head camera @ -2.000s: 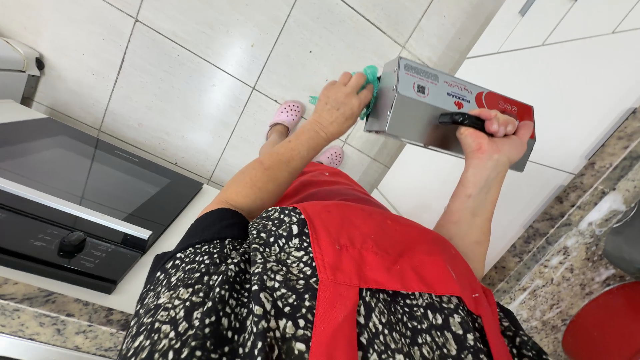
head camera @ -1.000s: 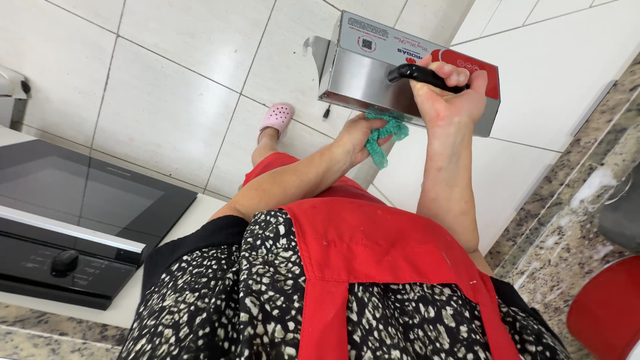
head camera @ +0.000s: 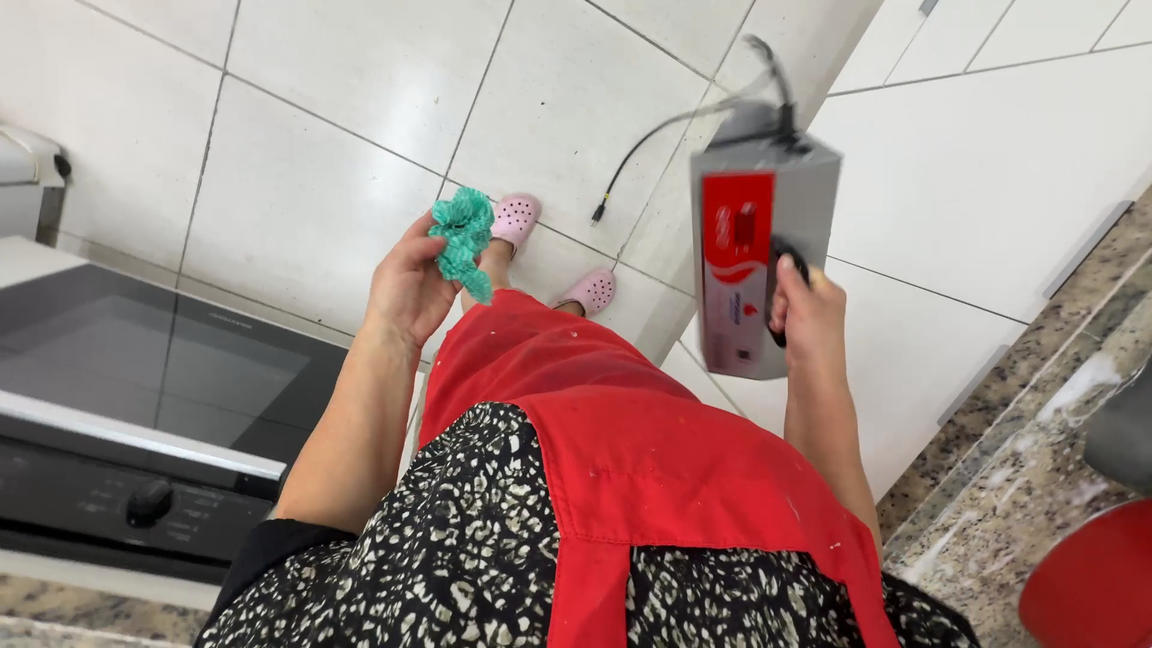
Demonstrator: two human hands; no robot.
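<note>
My left hand (head camera: 414, 283) holds a crumpled green cloth (head camera: 463, 236) between thumb and fingers, out over the tiled floor. My right hand (head camera: 808, 310) grips the black handle (head camera: 779, 335) of a boxy metal appliance (head camera: 819, 202) with a red and white printed panel (head camera: 738, 234), blurred by motion. The appliance hangs in the air to the right of the cloth, apart from it. A black power cord (head camera: 634, 148) comes from its far end, and the plug (head camera: 598, 213) dangles over the floor.
A black built-in oven (head camera: 180, 360) with a knob is at the left. White cabinet doors (head camera: 918, 189) and a granite counter (head camera: 999, 468) with whitish foam and a red round object (head camera: 1093, 576) are at the right. Pink clogs (head camera: 517, 219) stand below.
The appliance has swung round in my right hand, and its cord now shows. My left hand with the green cloth has come off the appliance and moved left.
</note>
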